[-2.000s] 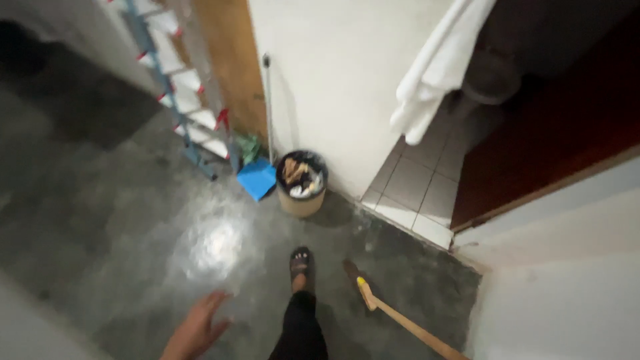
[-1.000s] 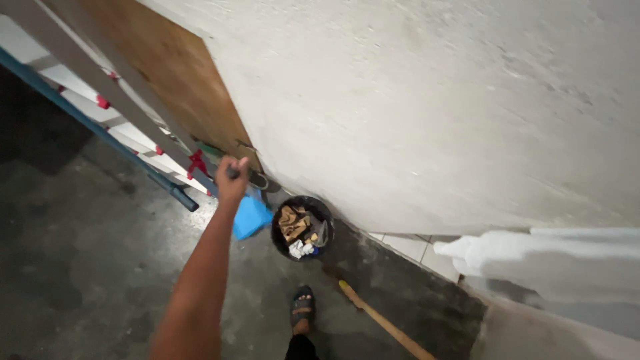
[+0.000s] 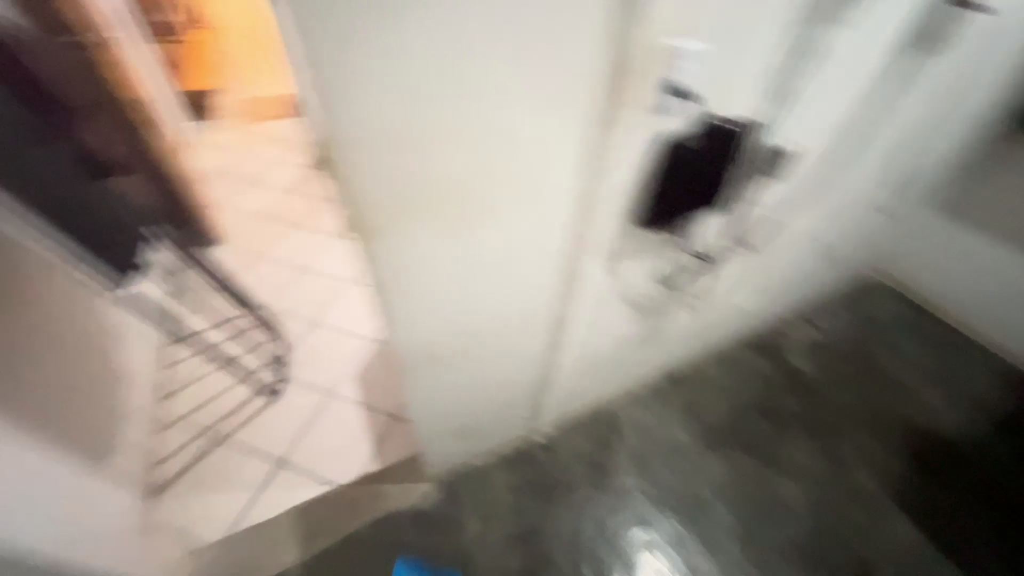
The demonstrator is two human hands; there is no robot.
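Observation:
Neither my left hand nor my right hand shows in the head view, so what they hold is hidden. At the bottom edge a small piece of a blue object (image 3: 424,568) pokes in over the dark floor; too little shows to tell which part it is. The whole view is blurred by motion.
A white wall (image 3: 472,240) stands in the middle, with a black object (image 3: 692,172) against it at the right. Left of it, a doorway opens on a tiled floor (image 3: 320,320) with a metal rack (image 3: 224,376). Dark, shiny floor (image 3: 720,432) spreads at the lower right.
The view has swung strongly to another part of the room. The arm that reached toward the ladder and blue dustpan a second ago is out of view, as are the bin and ladder.

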